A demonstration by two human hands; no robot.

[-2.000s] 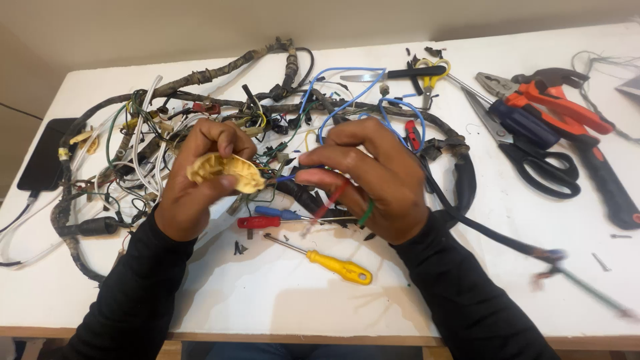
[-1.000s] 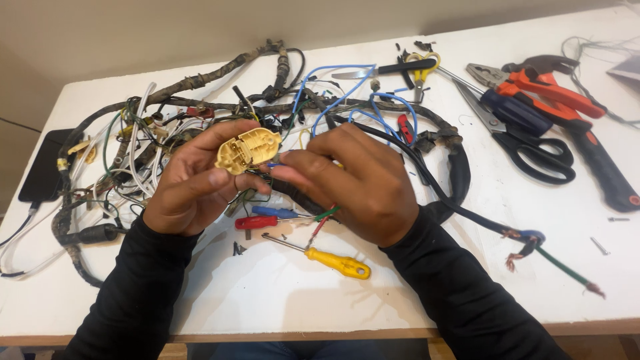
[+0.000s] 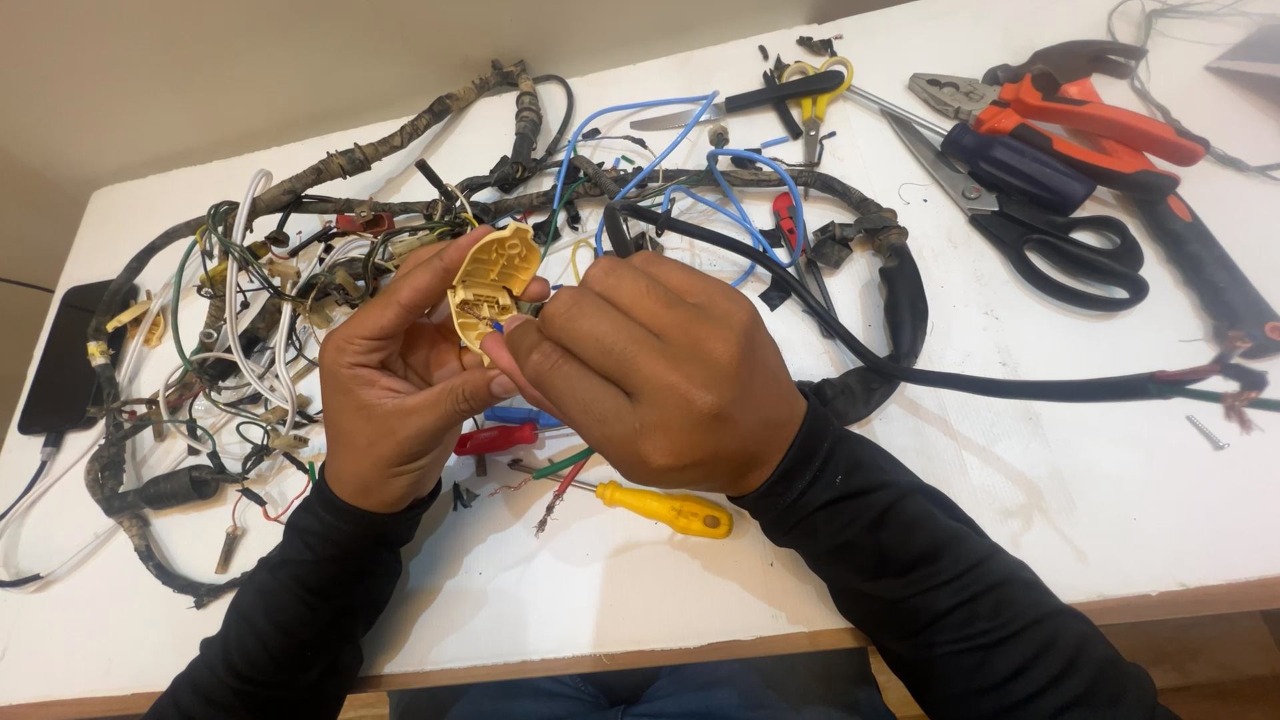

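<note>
My left hand (image 3: pixel 400 385) holds a yellow plastic housing (image 3: pixel 492 285), its two halves swung apart with the ribbed inside showing. With my right hand (image 3: pixel 640 370) I pinch a blue wire (image 3: pixel 497 326), whose bare copper end lies at the lower half of the housing. A black-sheathed cable (image 3: pixel 760 258) passes behind my right hand. A green wire (image 3: pixel 565 462) and a red wire (image 3: pixel 565 492), both with stripped strands, hang below that hand. Just under them lies a yellow-handled screwdriver (image 3: pixel 665 508); a red-handled screwdriver (image 3: pixel 497 438) is beside my left hand.
A taped wiring harness (image 3: pixel 345 165) spreads behind and left of my hands. A phone (image 3: pixel 70 360) lies far left. On the right are combination pliers (image 3: pixel 1060 110), black-handled scissors (image 3: pixel 1060 245), a blue-handled screwdriver (image 3: pixel 1015 170) and a claw hammer (image 3: pixel 1180 240). Yellow-handled scissors (image 3: pixel 820 95) and a knife (image 3: pixel 760 97) lie at the back.
The housing has turned in my left hand, so its inside shows more upright. My right hand has brought the blue wire's bare end against it.
</note>
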